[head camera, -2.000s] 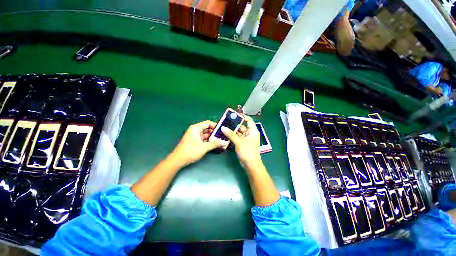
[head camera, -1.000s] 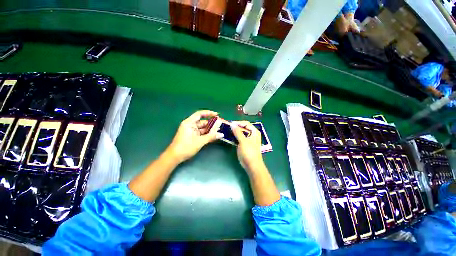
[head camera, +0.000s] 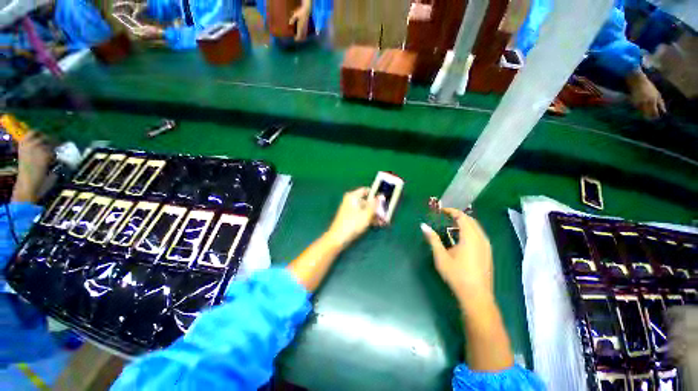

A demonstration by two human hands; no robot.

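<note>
A phone unit (head camera: 389, 195) with a pale rim and dark window is held upright in my left hand (head camera: 357, 217), above the bench just left of centre. My right hand (head camera: 467, 256) is open, thumb and fingers apart, near the foot of the white post. A small phone piece with a light rim (head camera: 453, 235) lies by the post, mostly hidden behind my right hand. I cannot tell whether my right fingers touch it.
The left blister tray (head camera: 84, 287) holds gold-rimmed pieces in two rows. The right blister tray (head camera: 570, 267) holds rows of phones. A white post (head camera: 520, 107) rises in front. Loose phones lie on the belt (head camera: 321, 141). Red-brown boxes (head camera: 392, 75) and people in blue sleeves are across the line.
The view has swung left. My hands have moved apart: the left keeps the phone unit, now raised upright, and the right has let go and opened near the piece by the post.
</note>
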